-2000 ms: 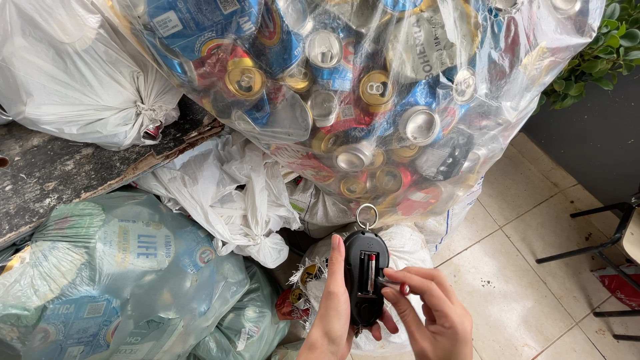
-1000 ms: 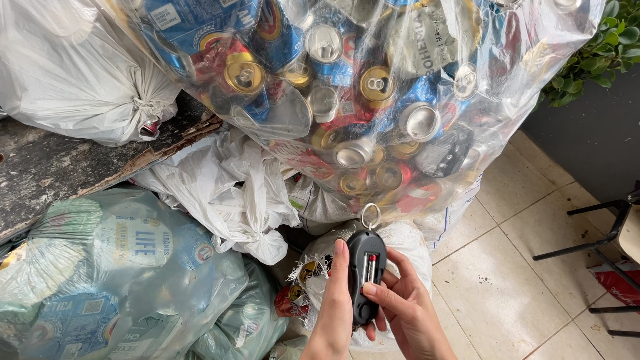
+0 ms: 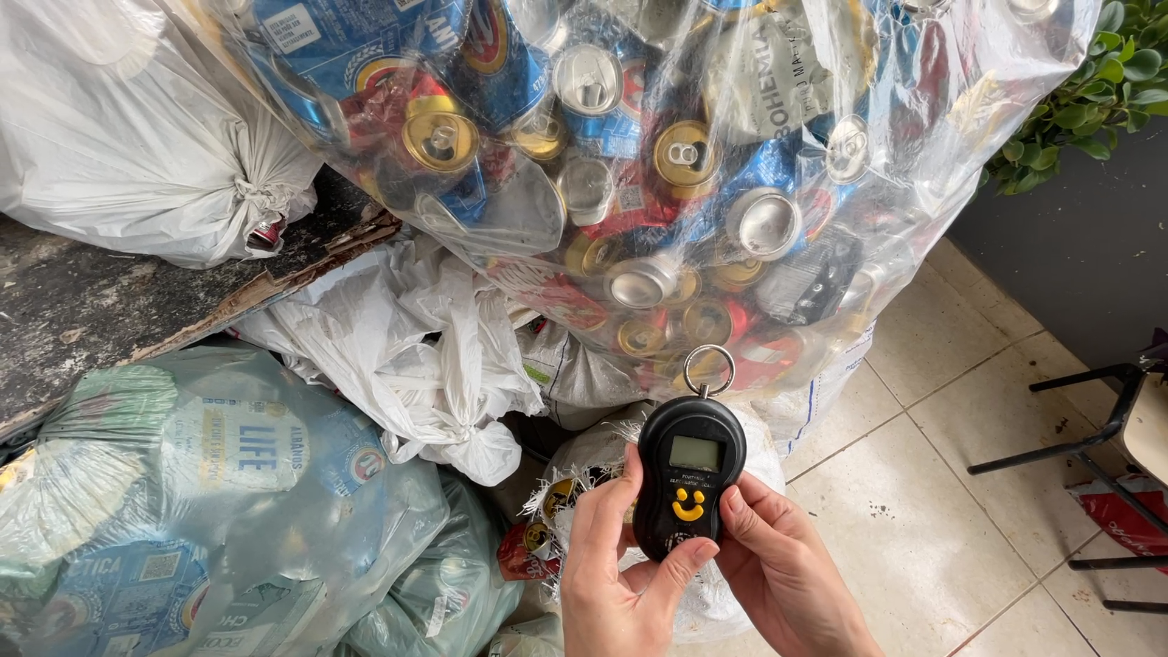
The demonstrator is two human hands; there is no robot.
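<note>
A black portable electronic hanging scale (image 3: 691, 476) faces up in the head view, its small grey display blank and its yellow buttons below. A metal ring (image 3: 709, 370) stands out from its top. My left hand (image 3: 613, 558) grips the scale's left side, with the thumb across its lower edge. My right hand (image 3: 783, 568) holds the lower right side between thumb and fingers. The back of the scale is hidden. Just beyond the ring hangs a clear plastic bag of crushed drink cans (image 3: 639, 182).
At left are a tied white bag (image 3: 137, 137) on a worn wooden board (image 3: 119, 310) and a green translucent bag of cans (image 3: 274, 511). White plastic bags (image 3: 401, 356) lie between. A metal-legged chair (image 3: 1086, 447) and a leafy plant (image 3: 1086, 109) are at right on tiled floor.
The scale has been turned over: its open battery compartment faced up before, and now its display side does. My right hand has moved from the battery compartment to the scale's lower right edge.
</note>
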